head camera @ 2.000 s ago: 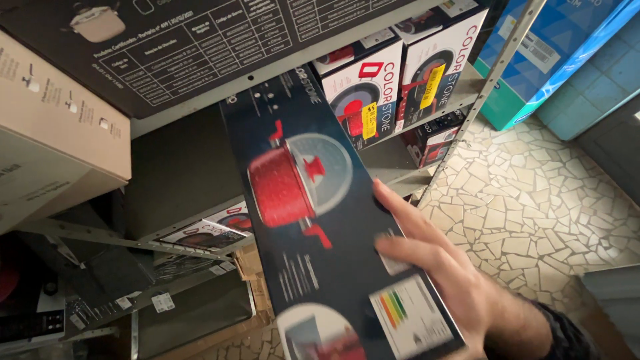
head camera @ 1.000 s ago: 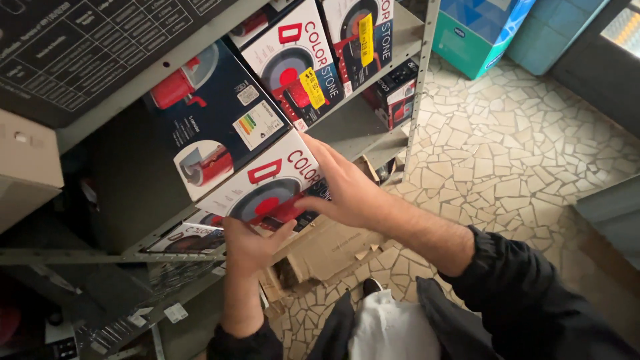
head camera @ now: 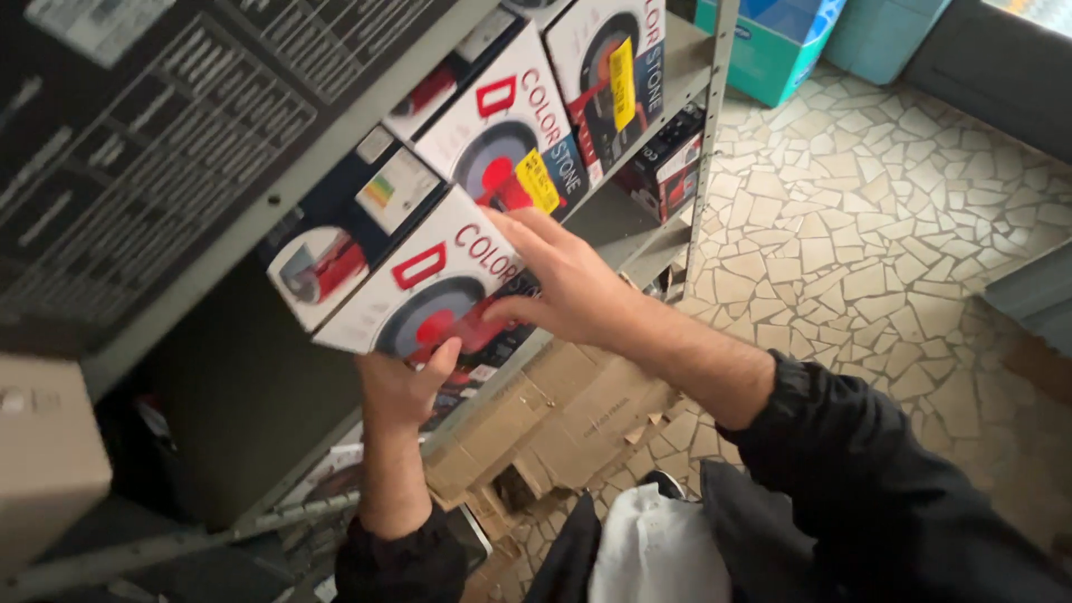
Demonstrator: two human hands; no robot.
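Note:
A cookware box (head camera: 444, 285), with a white printed front and a dark top, lies partly inside the metal shelf (head camera: 662, 100). My left hand (head camera: 406, 377) holds its lower left end, thumb on the front and fingers hidden beneath. At the other end my right hand (head camera: 569, 276) grips the top edge, thumb on the printed front. Beside that hand stands a similar cookware box (head camera: 511, 134) with a yellow sticker; another stickered cookware box (head camera: 607, 75) stands farther along.
Flattened cardboard (head camera: 578, 402) lies below the shelf. A large dark printed carton (head camera: 167, 151) is on the upper shelf, and a beige carton (head camera: 46, 444) at the left. A teal and blue box (head camera: 775, 50) stands on the stone-patterned floor (head camera: 804, 218). Smaller boxes (head camera: 666, 167) sit lower.
The box, held out by one hand two seconds ago, has moved into the shelf beside the other boxes. My left hand has come into view and onto it. The view has shifted.

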